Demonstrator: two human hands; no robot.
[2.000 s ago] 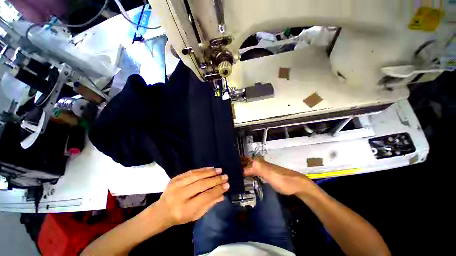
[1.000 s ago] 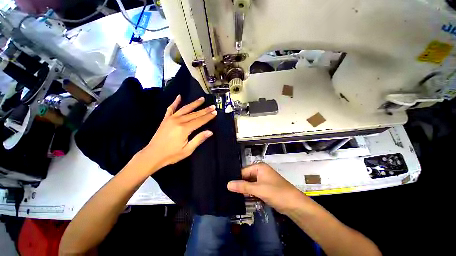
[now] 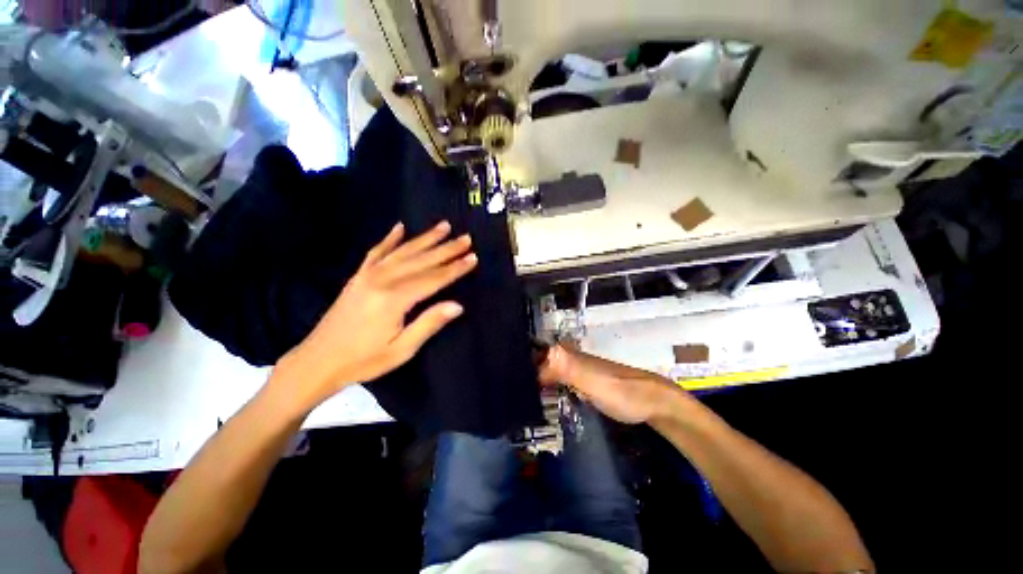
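Observation:
A black garment [image 3: 303, 258] lies on the table left of the needle area, its straight double-layer edge strip [image 3: 499, 325] running from under the presser foot [image 3: 485, 193] towards my lap. My left hand [image 3: 398, 303] lies flat on the garment, fingers spread, just below and left of the foot. My right hand [image 3: 572, 376] is at the strip's right edge near the table front; its fingertips are partly hidden at the cloth, so its grip cannot be told. Metal rollers [image 3: 544, 435] show at the table's front edge beneath the cloth end.
The cream sewing machine head [image 3: 696, 28] arches above. A dark-grey block [image 3: 572, 193] sits right of the foot. Thread cones [image 3: 140, 224] and a second machine stand at left. A red stool [image 3: 101, 527] is at lower left. A black tray of small parts [image 3: 858, 318] is at right.
My left hand moved from the lower strip up towards the foot, then stayed on the cloth. My right thumb, on top of the strip a second ago, has moved to its right edge.

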